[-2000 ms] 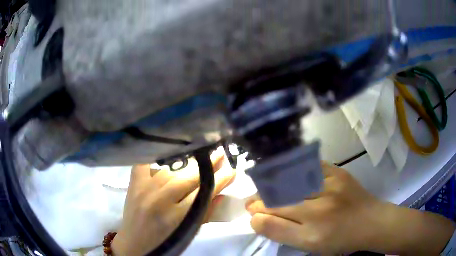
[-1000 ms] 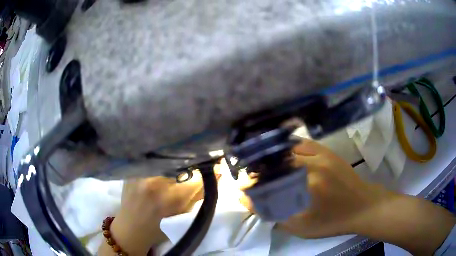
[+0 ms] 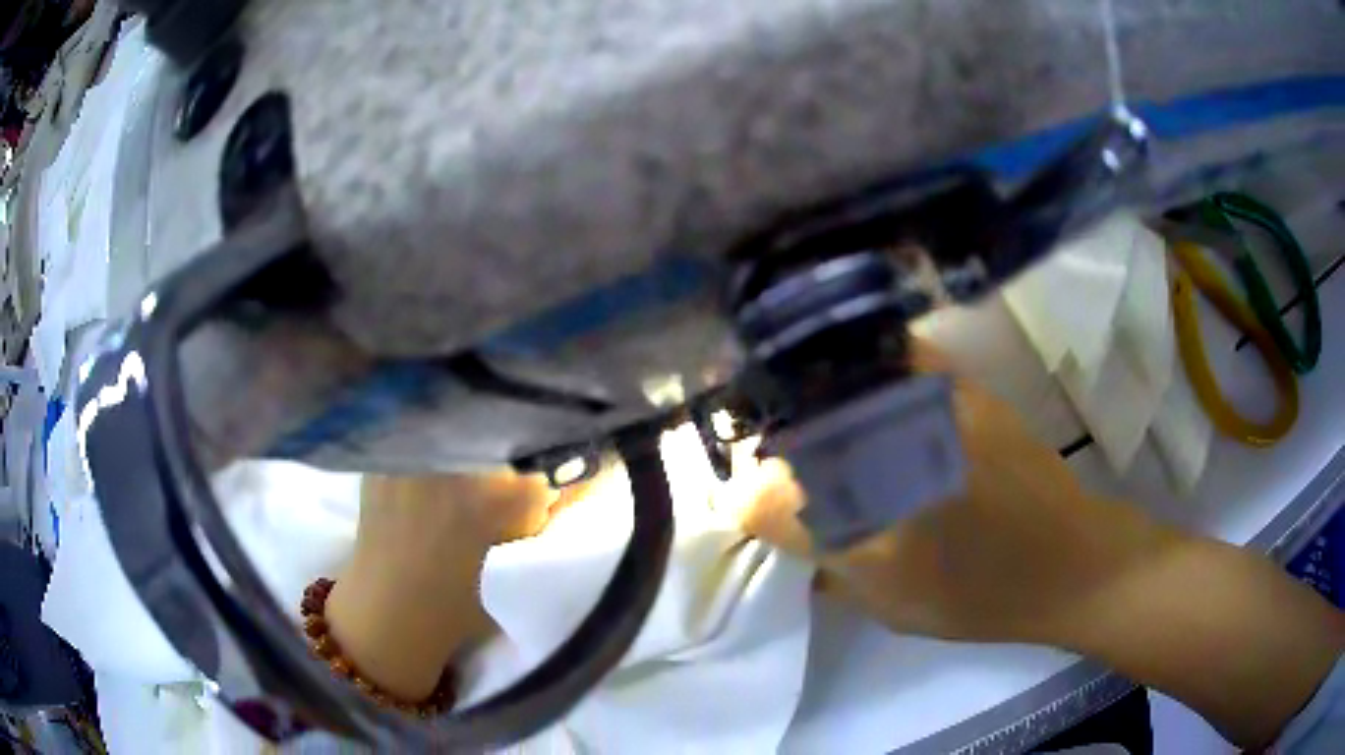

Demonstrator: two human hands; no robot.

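Observation:
White cloth [image 3: 708, 649] lies under the lamp at the needle area and hangs toward the front edge, with folds near my right fingers. My left hand [image 3: 443, 516] rests on the cloth left of the needle area, its fingertips hidden behind the machine head and glare. My right hand [image 3: 974, 531] is at the cloth's right side, thumb and fingers closed on its edge, partly covered by the thread tension assembly [image 3: 848, 384]. The grey machine head [image 3: 590, 162] fills the top. The needle and presser foot are washed out by bright light.
Folded cream pieces [image 3: 1106, 347] lie right of the needle area, beside scissors with yellow and green loops [image 3: 1236, 354]. A curved dark metal guard [image 3: 162, 487] stands close at left. A ruler strip [image 3: 1018, 723] follows the table's front edge. More white cloth lies at far left.
The cloth between my hands now spreads lower toward the front edge. My left hand has turned and drawn back from the open-fingered pose. My right hand has shifted up. The camera view has shifted.

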